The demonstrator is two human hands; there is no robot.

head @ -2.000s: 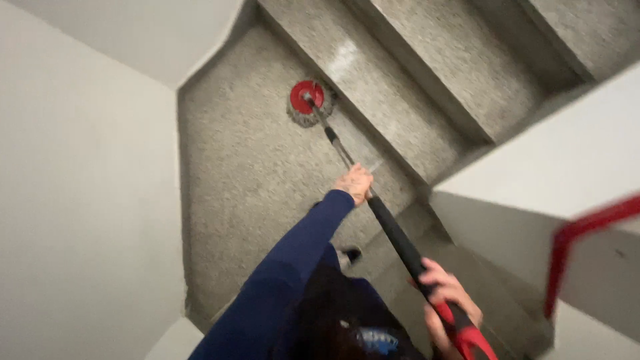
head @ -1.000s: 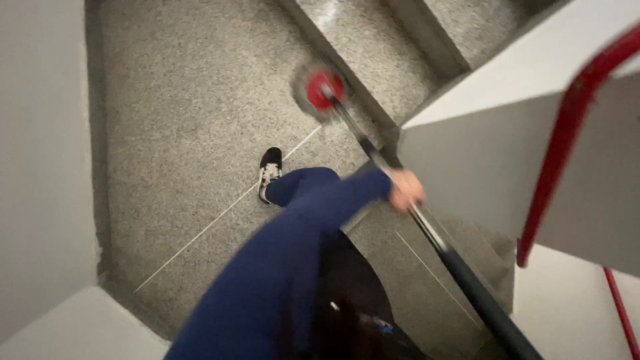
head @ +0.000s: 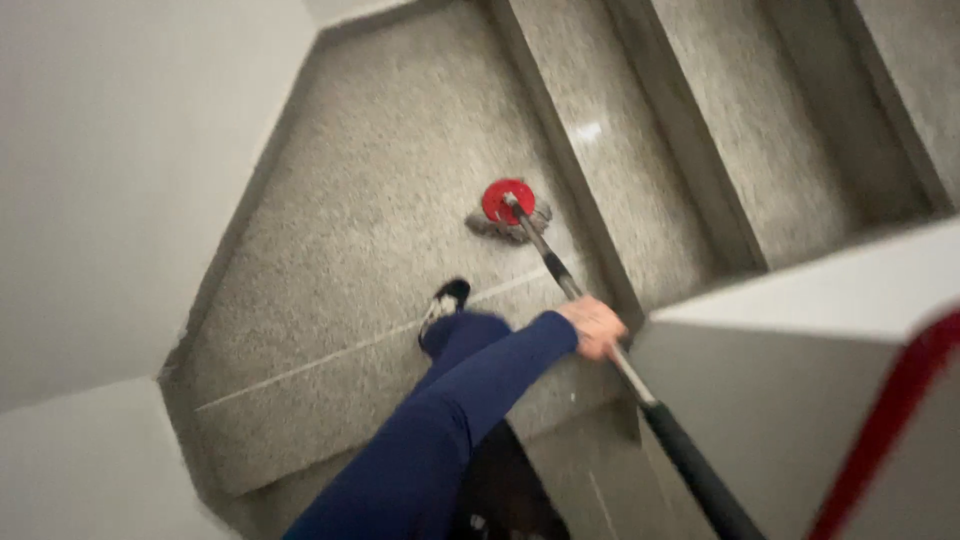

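My left hand (head: 598, 327), at the end of a dark blue sleeve, is closed around the metal pole (head: 631, 373) of a mop. Below that hand the pole has a long black grip (head: 697, 469) that runs out of the bottom edge. A red round mop head (head: 508, 201) with grey strands (head: 499, 227) rests on the speckled landing floor, close to the foot of the lowest rising step. My right hand is out of the picture.
Stone steps (head: 622, 161) rise at the upper right. White walls (head: 135, 165) bound the landing on the left. A red handrail (head: 889, 420) and a low wall (head: 765, 390) stand at the right. A shoe (head: 444, 306) is on the landing, and a step drops below it.
Two seconds ago my right hand was on the lower grip; now it is out of view. A shoe has come onto the landing. The view has shifted.
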